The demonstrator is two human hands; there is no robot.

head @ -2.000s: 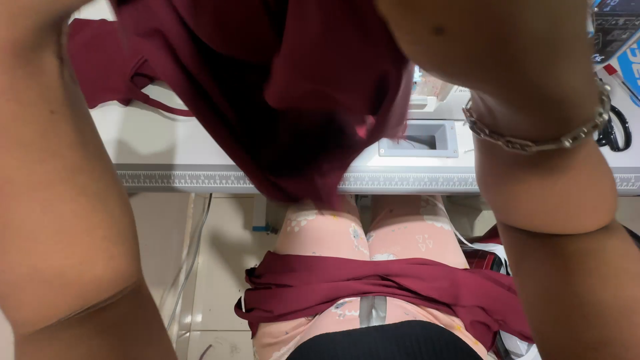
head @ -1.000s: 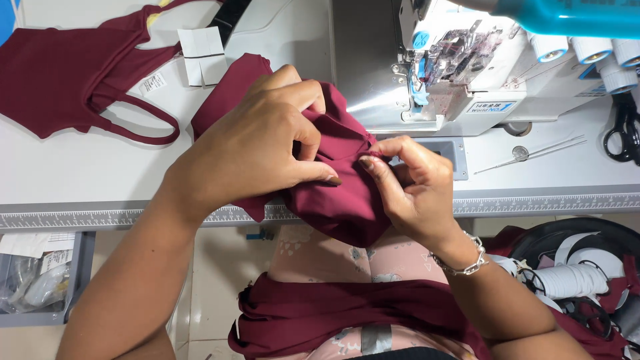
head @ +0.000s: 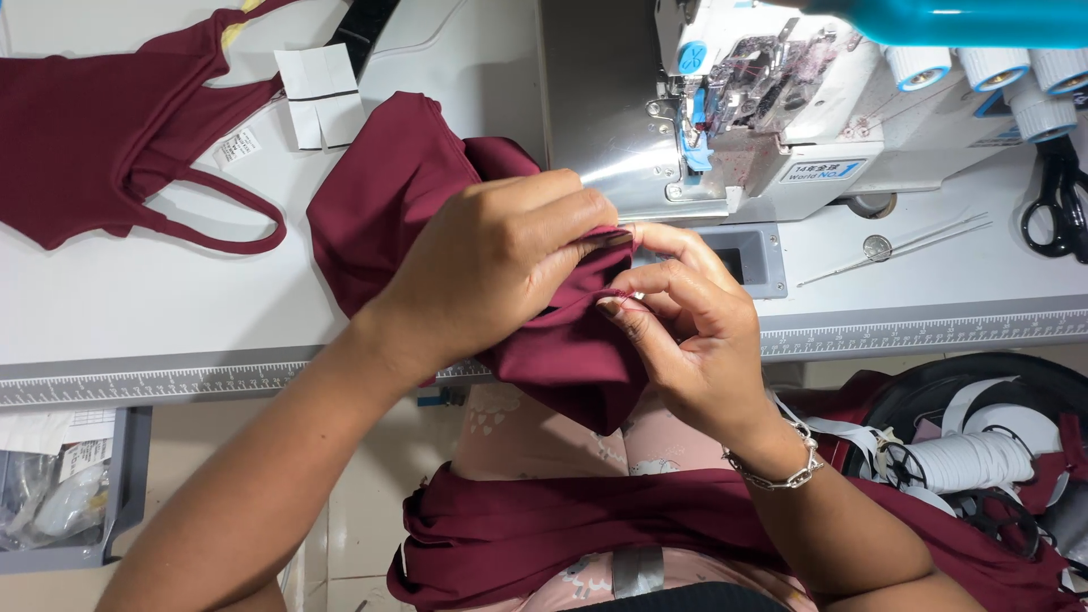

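Note:
Both hands hold a piece of maroon fabric (head: pixel 391 195) over the front edge of the sewing table. My left hand (head: pixel 501 255) pinches its edge between thumb and fingers, palm down. Just to the right, my right hand (head: pixel 697 331) grips a folded edge or seam with thumb and forefinger; a loose thread shows at the fingertips. Part of the fabric hangs below the table edge above my lap. An overlock sewing machine (head: pixel 765 110) stands behind my right hand. At the left lies a maroon garment with straps (head: pixel 93 144), and more maroon fabric (head: pixel 578 518) lies across my lap.
White paper pieces (head: pixel 319 98) lie behind the fabric. Tweezers (head: pixel 926 240) and black-handled scissors (head: pixel 1058 208) lie at the right. A measuring scale (head: pixel 935 333) runs along the table edge. Below are a grey drawer (head: pixel 127 493) and a black tub (head: pixel 960 365) holding white elastic (head: pixel 973 459).
Two seconds ago the fabric was raised in front of the view; it is now lower, at the table edge. Since one second ago my fingertips have shifted along the fabric, both hands still gripping it.

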